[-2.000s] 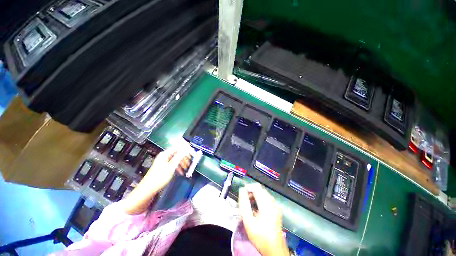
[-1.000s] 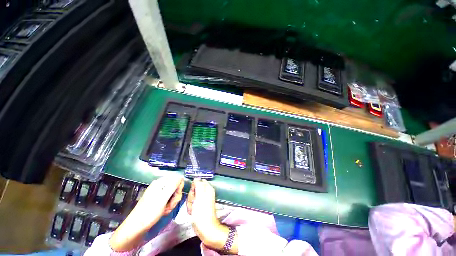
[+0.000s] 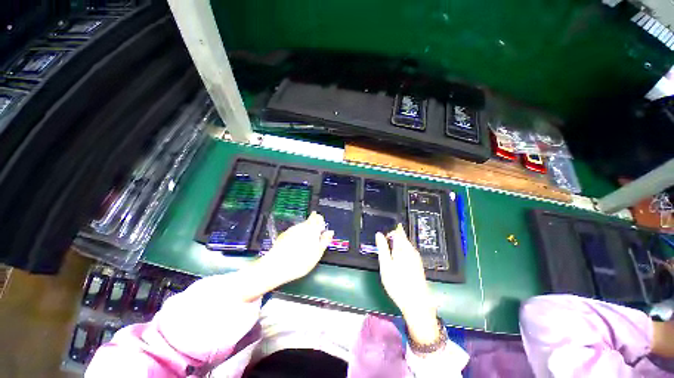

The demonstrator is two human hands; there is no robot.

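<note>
A black foam tray [image 3: 336, 260] lies on the green bench with five phones in its pockets. The two left phones, the far left [image 3: 239, 207] and its neighbour [image 3: 293, 201], show green patterns. The third phone [image 3: 338, 199] and fourth phone [image 3: 380, 199] are dark with text. The fifth [image 3: 426, 230] shows its back with a pale label. My left hand [image 3: 297, 247] is over the lower edges of the second and third phones. My right hand [image 3: 400, 260] is at the lower edge of the fourth phone, fingertips raised. Whether either hand holds something is unclear.
Stacked foam trays [image 3: 81, 140] and clear blister trays [image 3: 159, 188] stand at left. A rear tray [image 3: 347, 111] sits above a wooden strip [image 3: 443, 173]. A blue pen [image 3: 462, 225] lies right of the phone tray. Another person's pink sleeve [image 3: 584, 328] and tray [image 3: 550, 255] are at right.
Both hands have moved right and up, from the second phone's lower edge to the third and fourth phones. They are now apart. The view has shifted slightly.
</note>
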